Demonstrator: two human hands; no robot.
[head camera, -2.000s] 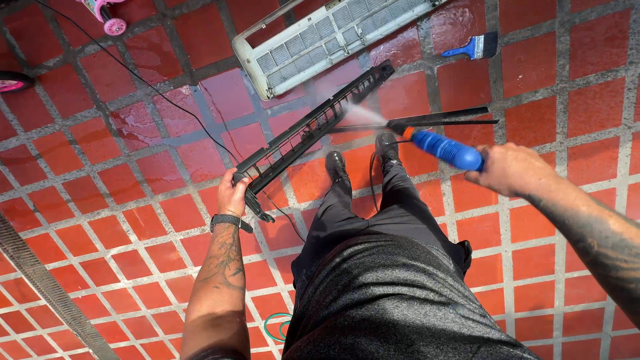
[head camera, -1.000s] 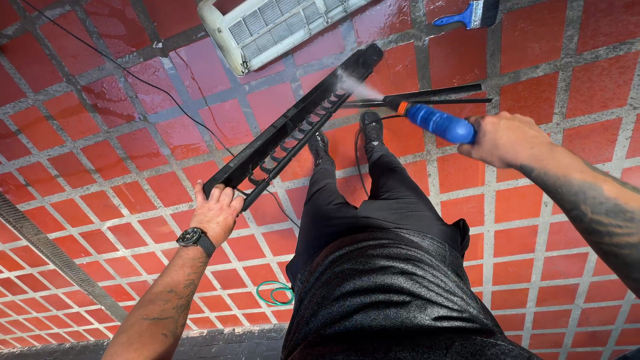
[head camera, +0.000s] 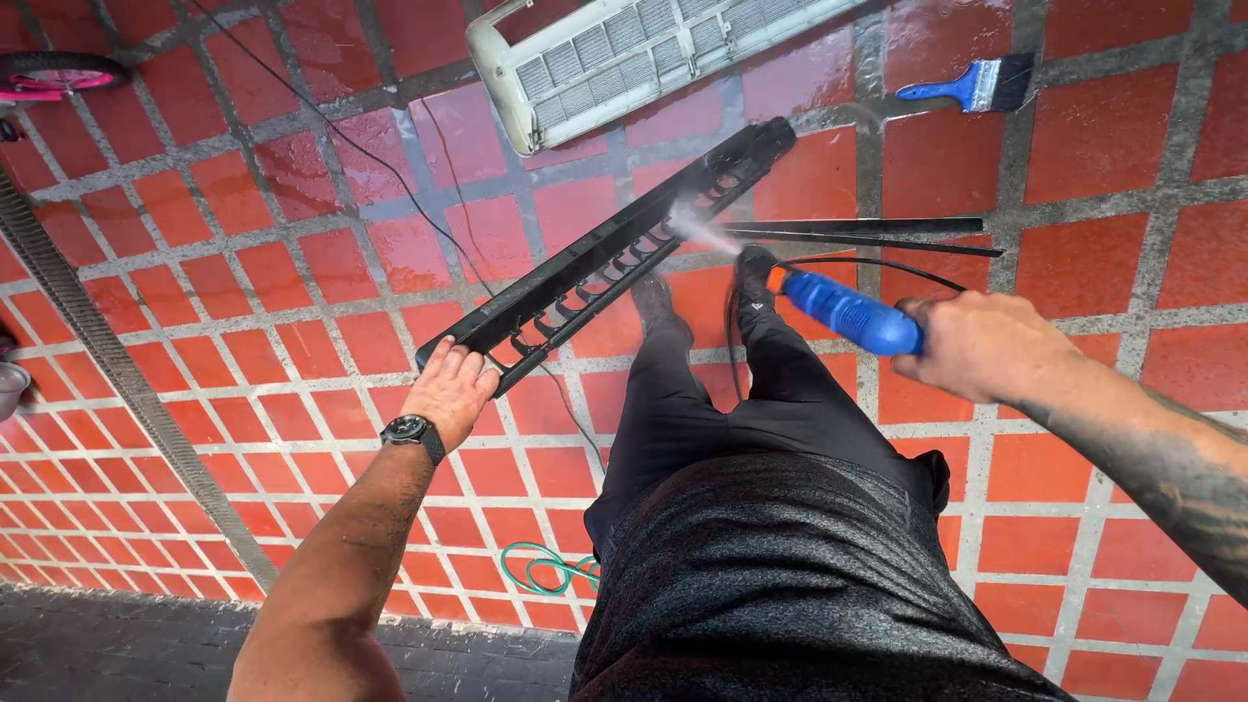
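Note:
My left hand (head camera: 451, 392), with a watch at the wrist, grips the near left end of a long black plastic slatted frame (head camera: 604, 249). The frame slants up to the right, with a row of curved fins along its lower side. My right hand (head camera: 975, 341) is closed around the back of a blue spray nozzle (head camera: 848, 310) with an orange tip. A white water jet (head camera: 704, 227) leaves the tip and strikes the frame right of its middle. Beyond the frame lies a white air-conditioner cover with grille filters (head camera: 624, 58). Thin black strips (head camera: 907, 234) lie to the frame's right.
A blue-handled paintbrush (head camera: 960, 88) lies at the upper right on wet red tiles. A dark cable (head camera: 370, 161) crosses the floor, and a green hose (head camera: 546, 568) lies by my legs. A metal drain grate (head camera: 127, 366) runs down the left. A pink-rimmed wheel (head camera: 58, 76) is at the upper left.
The black frame has turned, its fins now showing more openly than two seconds ago. The water jet has moved from near the frame's far end back toward its middle.

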